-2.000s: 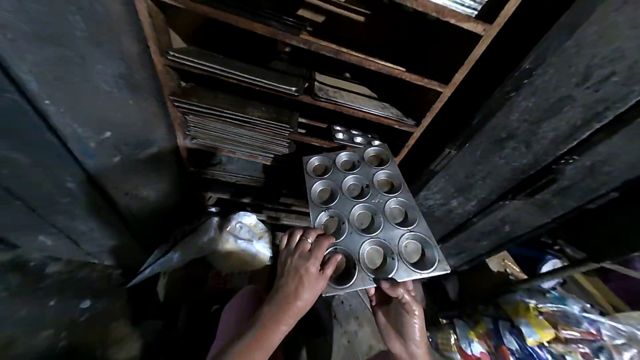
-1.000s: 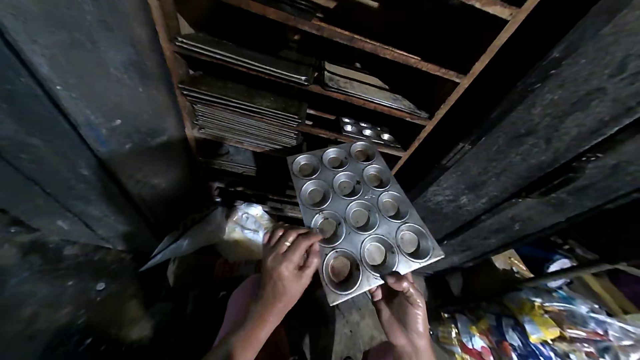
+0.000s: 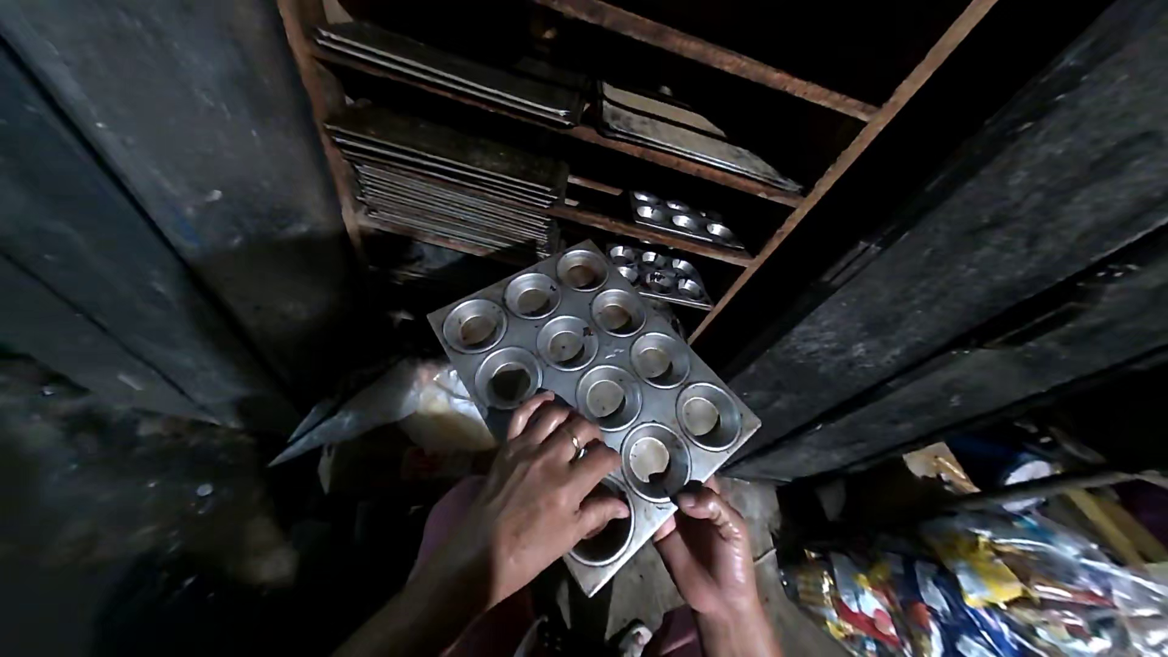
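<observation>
A metal muffin tin (image 3: 613,351) with several round cups is tilted in front of me. My left hand (image 3: 547,493), with a ring on one finger, lies over its near left part, the thumb dipping into a near cup and the fingers at another cup. My right hand (image 3: 712,538) grips the near right edge, thumb on the rim and fingers beneath, partly hidden. Past the tin's far edge, a smaller-looking muffin tin (image 3: 662,276) sits low in the rack, and one more muffin tin (image 3: 686,220) rests on the shelf above it.
A rusty shelf rack (image 3: 821,201) holds stacked flat baking trays (image 3: 447,182) at left and more trays (image 3: 693,137) at right. Dark walls or panels stand on both sides. A plastic bag (image 3: 447,406) is at lower left. Colourful plastic packages (image 3: 949,575) lie at lower right.
The muffin tin has turned counterclockwise in my hands, its far end swinging left. My left hand stays on its near left part. The view has moved closer to the rack.
</observation>
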